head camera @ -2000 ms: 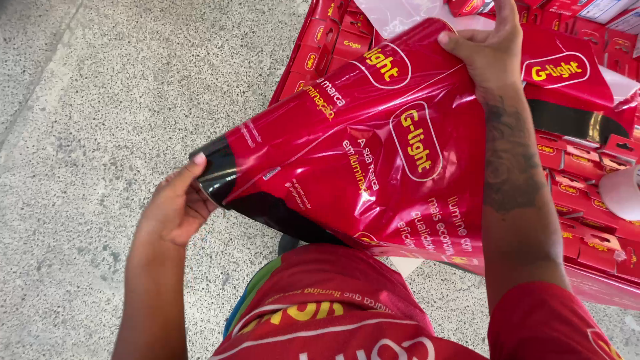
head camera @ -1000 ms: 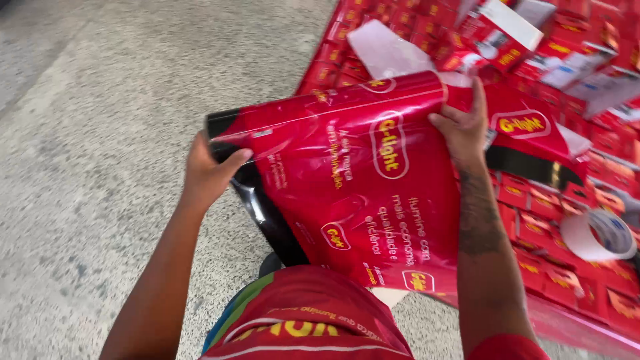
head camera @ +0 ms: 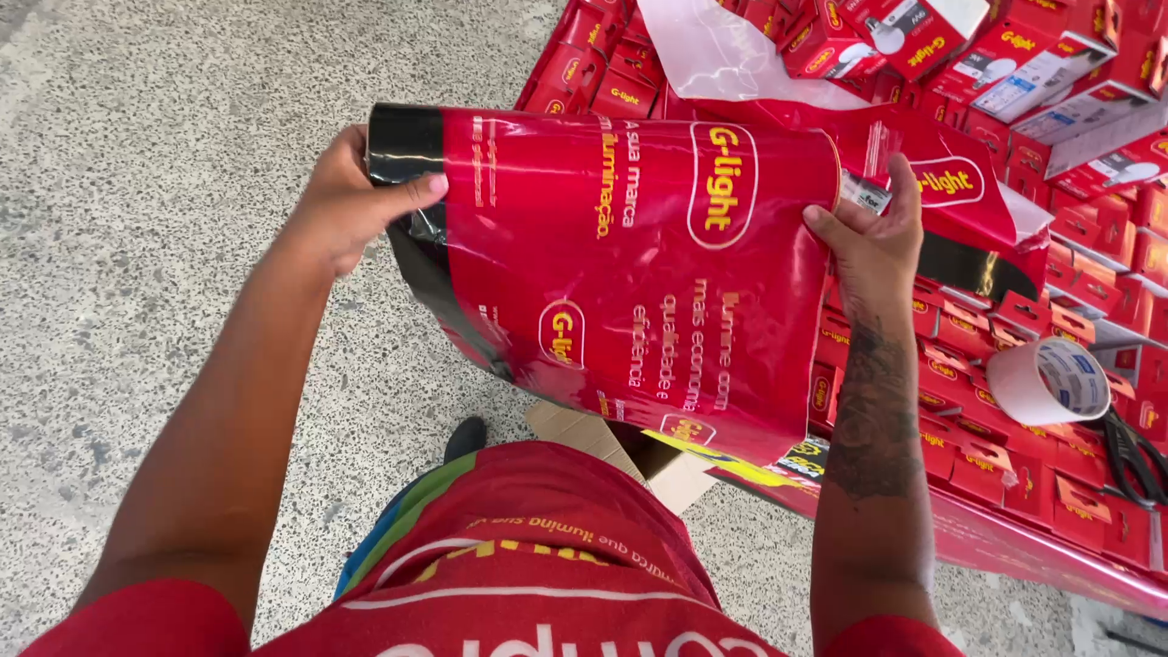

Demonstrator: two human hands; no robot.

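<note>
A roll of red printed plastic film point(head camera: 593, 210) with a black border stretches level between my hands, a loose flap of it hanging toward my body. My left hand point(head camera: 351, 205) grips the roll's black end, thumb on top. At the other end, my right hand point(head camera: 871, 224) holds the rim, its thumb on the near side and fingers behind. Just past that hand, another red and black printed sheet point(head camera: 967, 182) lies over rows of small red boxes. A roll of tape point(head camera: 1048, 380) rests on the boxes to the right.
Red light-bulb boxes point(head camera: 1013, 64) are piled at the upper right of a table packed with red cartons. Black-handled scissors point(head camera: 1136, 461) lie by the tape. A whitish sheet point(head camera: 721, 55) sits at the back. Below the film, an open cardboard box point(head camera: 593, 438) stands on the speckled floor point(head camera: 164, 182).
The roll was slanted two seconds ago and is now nearly level, with its black end raised by my left hand. More of the tabletop, including the scissors, has come into view.
</note>
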